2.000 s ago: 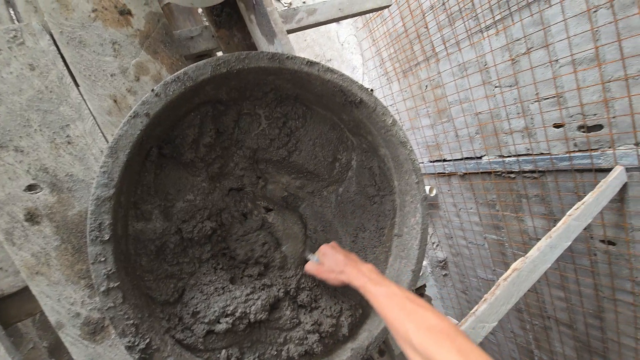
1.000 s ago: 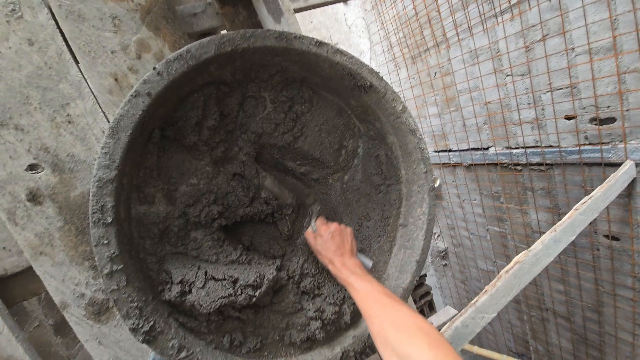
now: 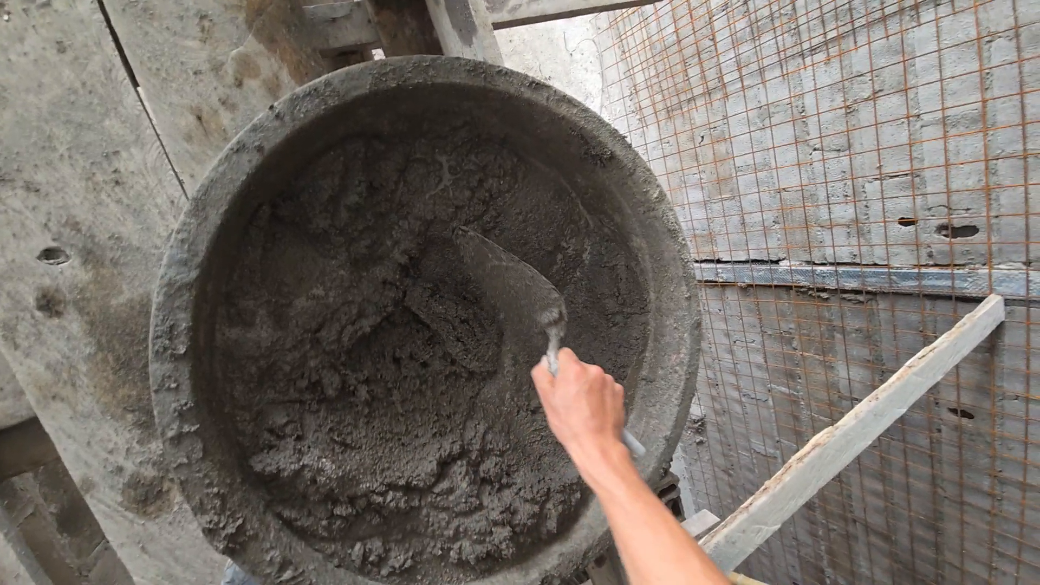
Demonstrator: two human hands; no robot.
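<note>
My right hand [image 3: 581, 402] is closed around the handle of a pointed masonry trowel [image 3: 512, 280], over the right part of a round tub [image 3: 175, 382]. The trowel's mortar-coated blade points up and left, its tip against the dark wet mortar [image 3: 366, 357] that fills the tub's bottom. The mortar is lumpy, heaped at the left and lower side, with a hollow beside the blade. Dried mortar crusts the tub's rim. My left hand is not in view.
Cement-stained boards [image 3: 89, 244] lie left of the tub. At the right, rusty wire mesh [image 3: 886, 122] stands before a grey wall with a metal strip [image 3: 837, 278] across it. A wooden batten [image 3: 853, 435] slants upward there. More timber [image 3: 463, 28] crosses behind the tub.
The trowel blade, largely sunk in mortar a second ago, now shows much more of its face. The raised lump at the lower left of the mortar has flattened. My right hand keeps its grip.
</note>
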